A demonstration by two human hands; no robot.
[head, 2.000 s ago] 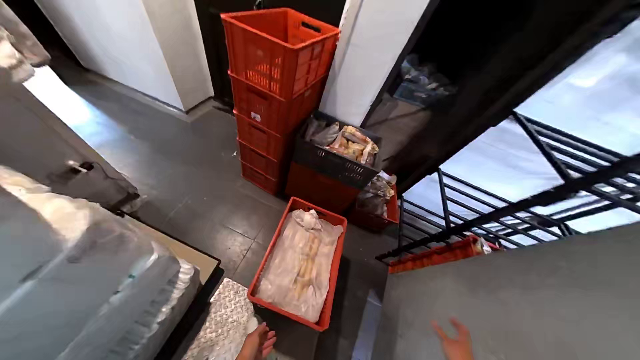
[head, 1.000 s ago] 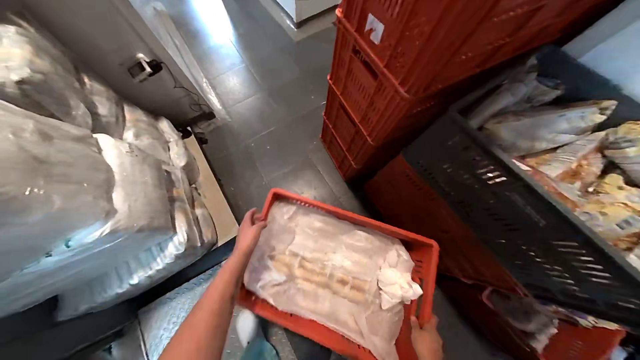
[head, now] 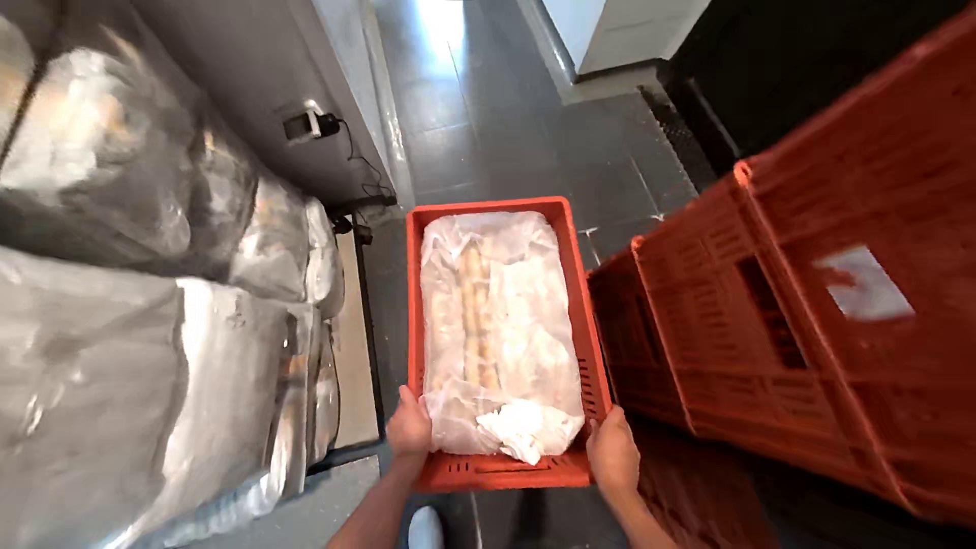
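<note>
Both of my hands hold a shallow red plastic crate (head: 499, 482) by its long sides, close to the end nearest me. My left hand (head: 410, 427) grips the left wall and my right hand (head: 614, 451) the right wall; some fingers are hidden by the rim. Inside the crate lies a translucent plastic bag (head: 526, 305), bunched at its near end. Long, pale brown pieces, perhaps bread, show through the bag. Grey tiled floor shows around the crate.
Stacked red plastic crates (head: 724, 305) rise close on the right. Filled clear plastic bags (head: 99, 366) are piled at the left, beside a beige board edge (head: 354, 343). A plug with a cable (head: 328, 124) sits on the grey wall. A white wall corner (head: 625, 30) stands ahead.
Two seconds ago the crate was down by the stack and my hands were apart from it. Since one second ago, still held in both hands, it has turned lengthwise ahead of me. The view has swung.
</note>
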